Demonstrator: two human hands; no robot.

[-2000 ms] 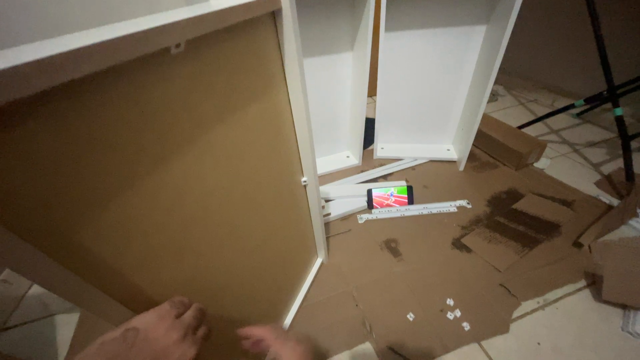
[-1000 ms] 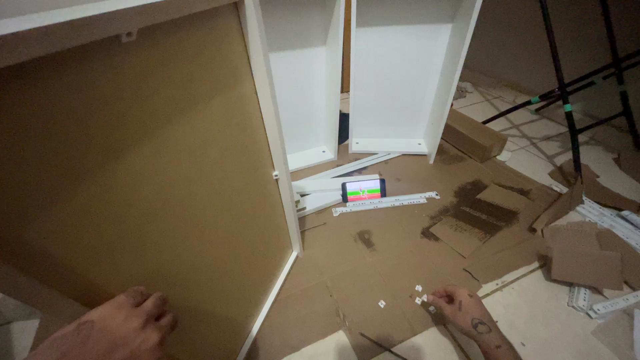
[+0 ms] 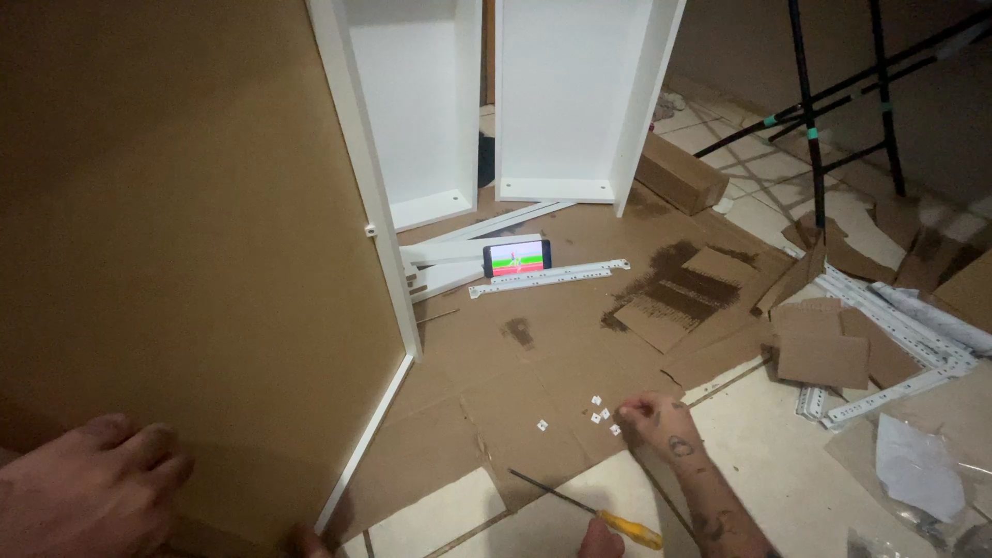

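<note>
My left hand point(image 3: 97, 484), fingers curled, is at the lower left in front of the brown back panel point(image 3: 194, 256) of a white-framed furniture carcass; whether it holds anything is not visible. Beside several small white plastic clips point(image 3: 604, 415) on the cardboard sheet point(image 3: 504, 372) is my right hand point(image 3: 655, 415). Its thumb and fingertips are pinched together, and I cannot tell if a clip is between them. Another small white clip point(image 3: 370, 231) sits on the inner edge of the frame. A yellow-handled screwdriver point(image 3: 629, 529) lies on the floor below my right hand.
Two white drawer boxes point(image 3: 562, 97) stand upright behind. A phone point(image 3: 518, 258) leans by white metal drawer runners point(image 3: 550, 279). More runners point(image 3: 891, 399) and cardboard scraps point(image 3: 823, 360) lie right, near a black metal stand point(image 3: 810, 132). Toes point(image 3: 601, 539) show at the bottom edge.
My right hand has moved from beside my left hand at the panel's lower edge, over to the right, to the loose white clips. My left hand remains by the panel. The view has shifted.
</note>
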